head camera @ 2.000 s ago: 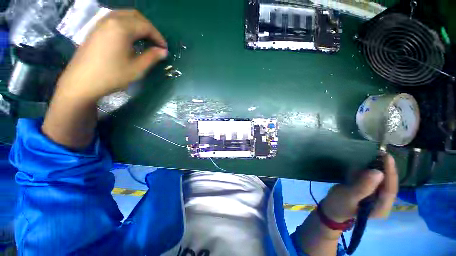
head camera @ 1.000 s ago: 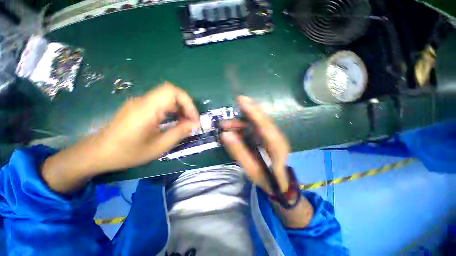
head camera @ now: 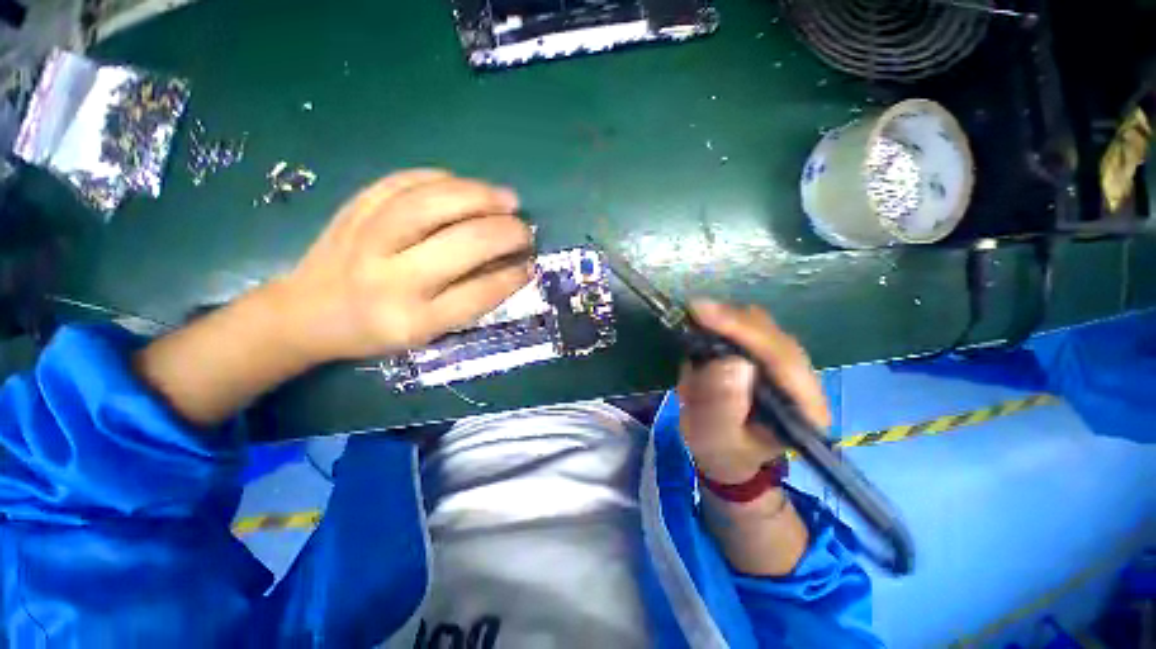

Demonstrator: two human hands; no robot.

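Observation:
The phone assembly [head camera: 586, 304] lies on the green mat in front of me, tilted slightly, its circuit board end to the right. My left hand [head camera: 425, 260] lies over its upper left part, fingers bent near the board's edge. Whether the fingertips pinch a small component cannot be seen. My right hand [head camera: 748, 380] holds the soldering iron [head camera: 818, 450] like a pen. Its metal tip points up and left, just right of the assembly's upper right corner, and does not visibly touch it.
The bag of components [head camera: 133, 133] lies upper left, with loose components [head camera: 289, 179] beside it. A waiting phone assembly [head camera: 577, 38] is at the top, cut off. The tape roll [head camera: 887, 175] with silvery material and the fan grille [head camera: 887, 32] are at the right.
My left hand has come from the loose components to the phone assembly. My right hand has brought the iron from the tape roll to the assembly, then drawn back slightly right. The view has shifted.

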